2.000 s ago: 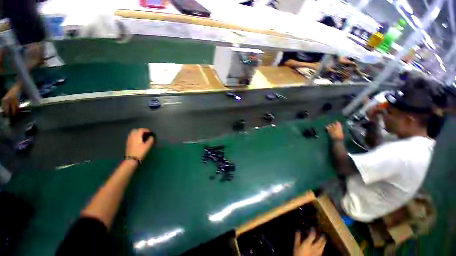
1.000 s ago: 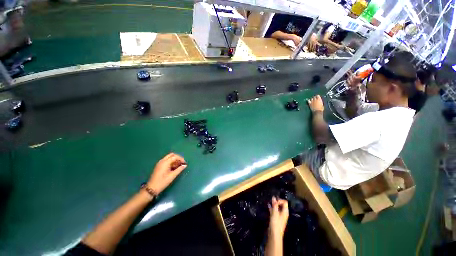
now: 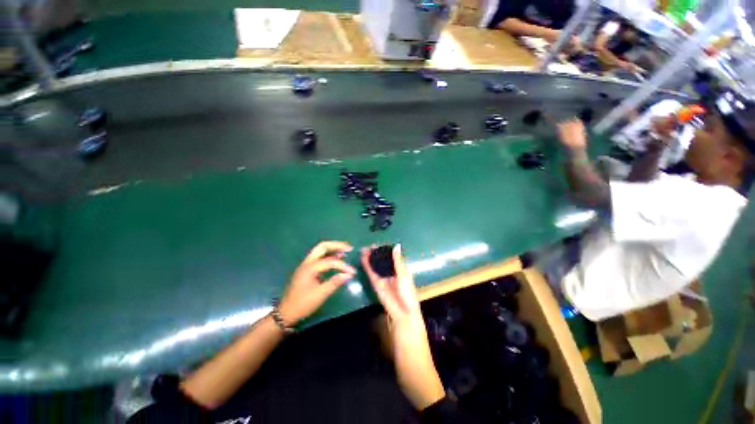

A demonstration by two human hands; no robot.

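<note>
A black roundish housing [image 3: 382,261] is held in my right hand [image 3: 396,286], above the near edge of the green bench top. My left hand [image 3: 316,281] is just left of it, fingers apart and curved, with nothing visible in it. A loose heap of small black fittings [image 3: 367,199] lies on the green bench top [image 3: 223,215] beyond my hands. An open brown carton [image 3: 556,327] holds many black housings [image 3: 488,339] below and to the right of my hands.
A dark grey conveyor [image 3: 207,124] runs across beyond the bench, carrying spaced black units [image 3: 307,139]. A person in a white shirt [image 3: 662,240] sits at the right, one arm reaching to the belt edge. A white box-shaped machine [image 3: 406,29] stands beyond the belt.
My right hand has come up out of the carton with a black housing. My left hand, earlier over the belt's near side, has moved right and close to it. The neighbour's hand has shifted towards the belt.
</note>
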